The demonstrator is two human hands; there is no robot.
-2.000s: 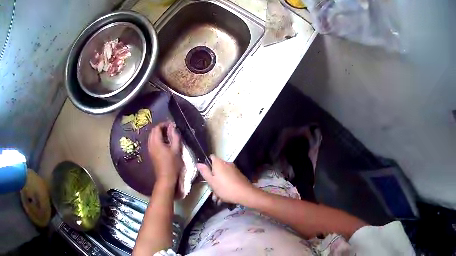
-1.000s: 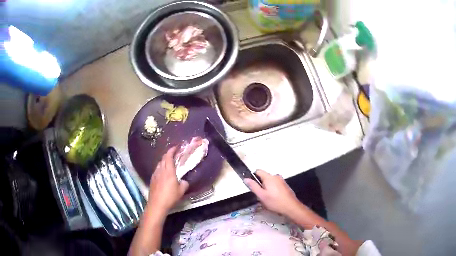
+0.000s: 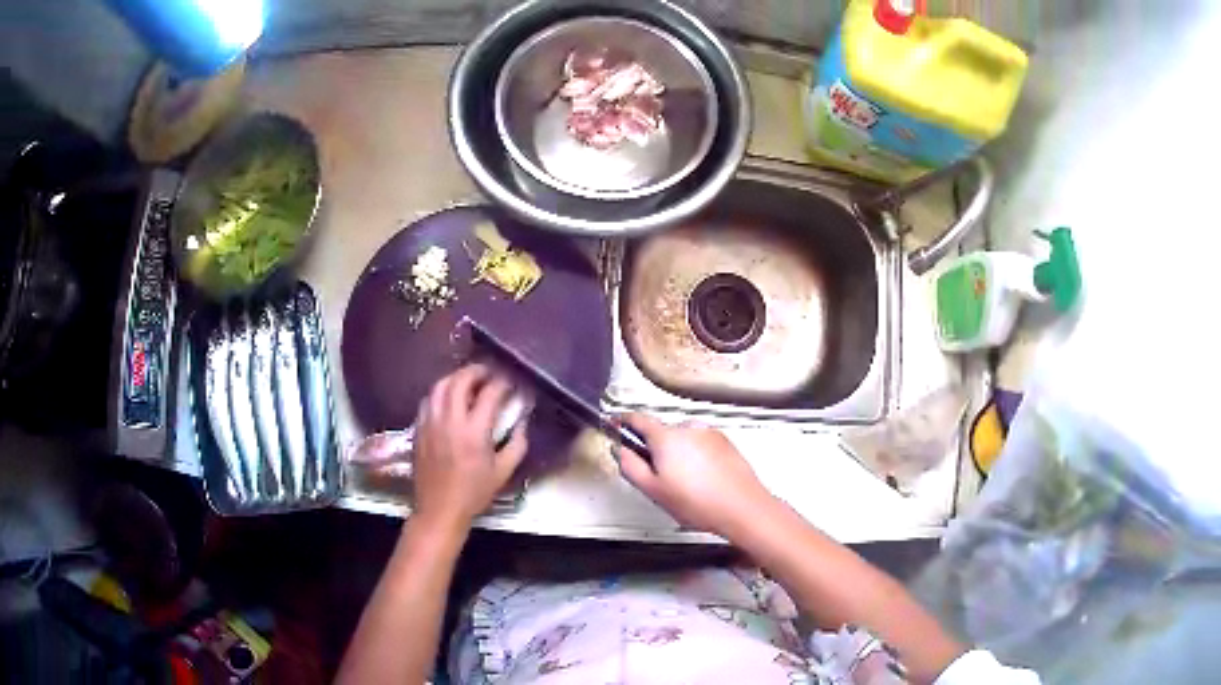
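My right hand [image 3: 690, 468] grips the short dark handle of a cleaver [image 3: 542, 379]. The blade, seen nearly edge-on, points up and left over the round dark purple board [image 3: 388, 341]. My left hand [image 3: 469, 435] presses on a piece of raw pork [image 3: 386, 451], which sticks out left of the fingers and shows a little at their right. The cleaver blade is just beyond my left fingers; whether it touches the meat I cannot tell. Chopped garlic [image 3: 430, 270] and sliced ginger [image 3: 506, 265] lie on the board's far side. Cut pork [image 3: 612, 98] lies in the inner metal bowl [image 3: 589, 163].
The outer basin [image 3: 734, 121] stands beyond the board. A sink [image 3: 803, 315], yellow jug [image 3: 924, 87], spray bottle [image 3: 984, 301] and plastic bag [image 3: 1058, 535] are at right. A fish tray [image 3: 271, 506], green vegetable bowl [image 3: 248, 208] and black cooker panel [image 3: 141, 335] are at left.
The view has swung round. The pork, earlier lying mostly uncovered, now lies crosswise under my left hand. The cleaver has come from the board's right side to beside the left fingers.
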